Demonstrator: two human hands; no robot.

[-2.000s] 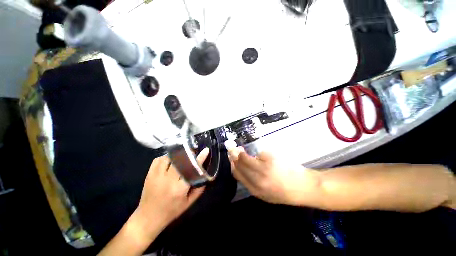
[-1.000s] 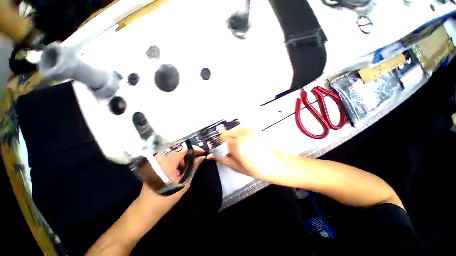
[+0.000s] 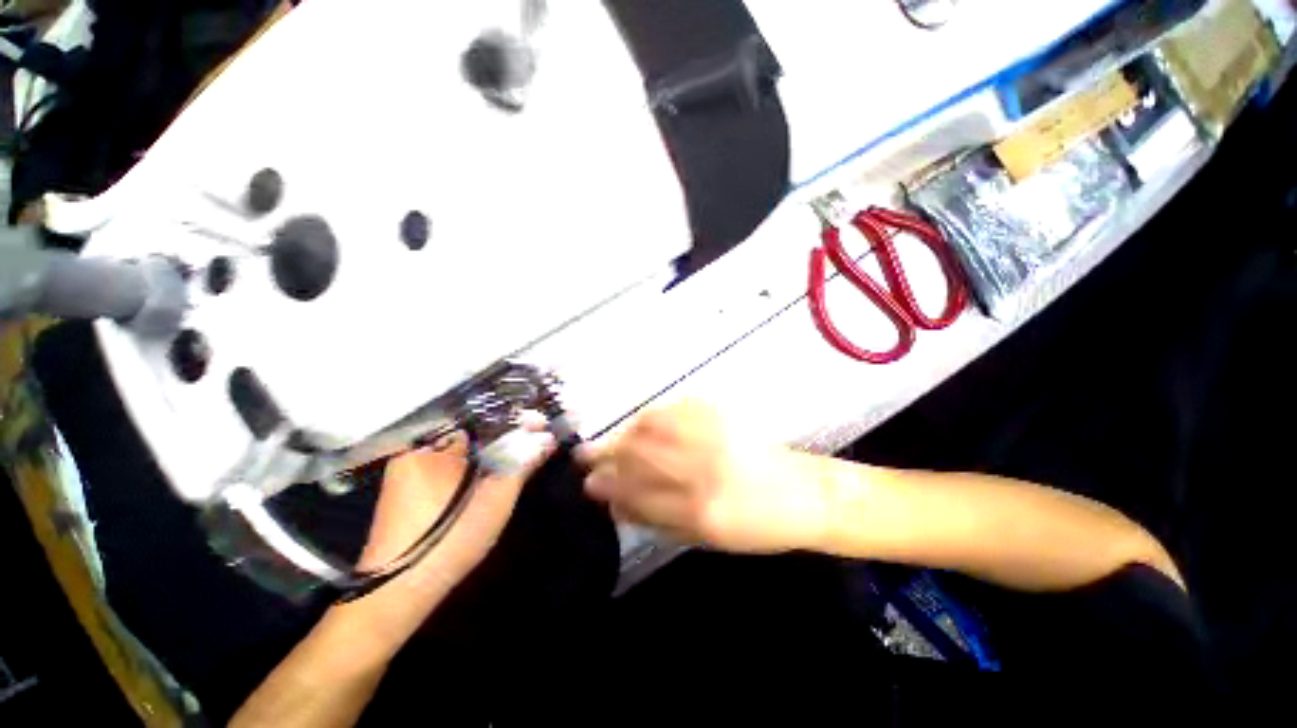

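Note:
The white sewing machine head [image 3: 427,242] fills the upper left. The shiny presser foot area [image 3: 515,398] is at its lower edge. The black garment piece [image 3: 157,469] lies left of and below the head and merges with dark clothing. My left hand [image 3: 477,491] is partly behind the curved metal guard [image 3: 285,548], its fingertips at the foot on the black cloth. My right hand [image 3: 683,477] is just right of the foot, fingers closed together at a dark fabric edge; the grip is blurred.
Red-handled scissors [image 3: 889,285] lie right of the needle. Clear packets [image 3: 1017,221] with a tan strip [image 3: 1070,125] lie at the right table edge. A grey post [image 3: 86,285] stands at the head's left end. A black band [image 3: 726,128] wraps the machine arm.
The view has shifted, so the machine head sits further left. My left hand has moved past the guard to the foot. My right hand has drawn slightly away to the right of the foot.

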